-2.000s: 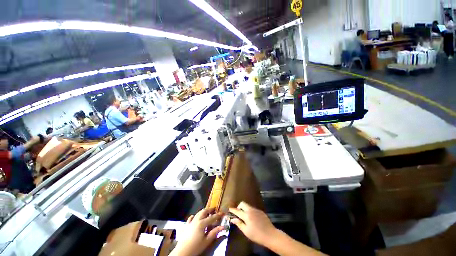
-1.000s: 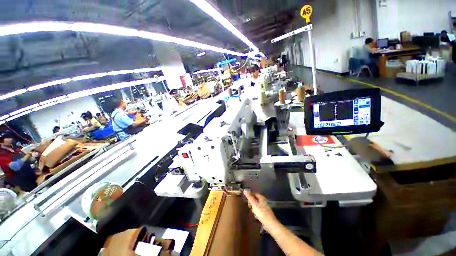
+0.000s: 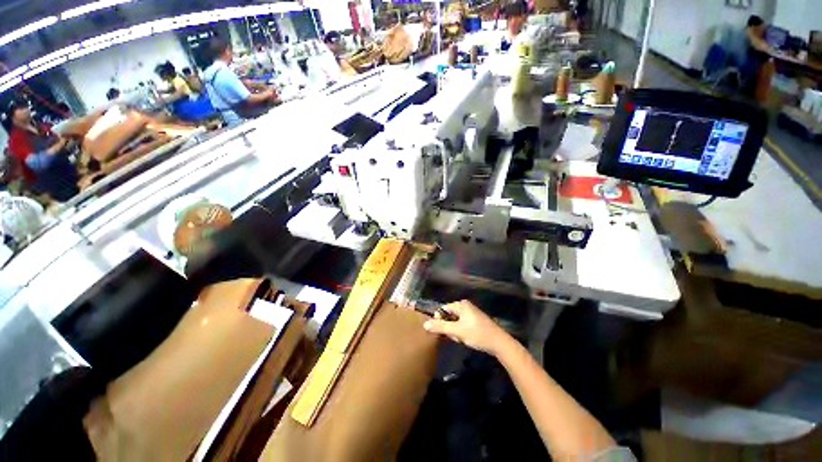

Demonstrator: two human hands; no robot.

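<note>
A brown panel (image 3: 383, 379) lies in front of the sewing machine head (image 3: 383, 180), its near end running out of the picture's bottom. The yellow template (image 3: 347, 329) lies along the panel's left side, its far end below the head. My right hand (image 3: 464, 327) is at the panel's upper right edge, closed on a small dark tool (image 3: 442, 314). The silvery narrow machine arm (image 3: 407, 281) shows between the template and the hand. My left hand is not in view.
A stack of brown panels (image 3: 180, 370) with white strips stands at left. The control screen (image 3: 681, 144) is at right, above the white machine table (image 3: 622, 257). A small fan (image 3: 200, 226) is at left. People sit or stand beyond the long pale worktable (image 3: 261, 149).
The view has tilted down and shifted. The template and panel now slant to the lower left, away from the head, baring part of the arm. My left hand, seen two seconds ago, is gone.
</note>
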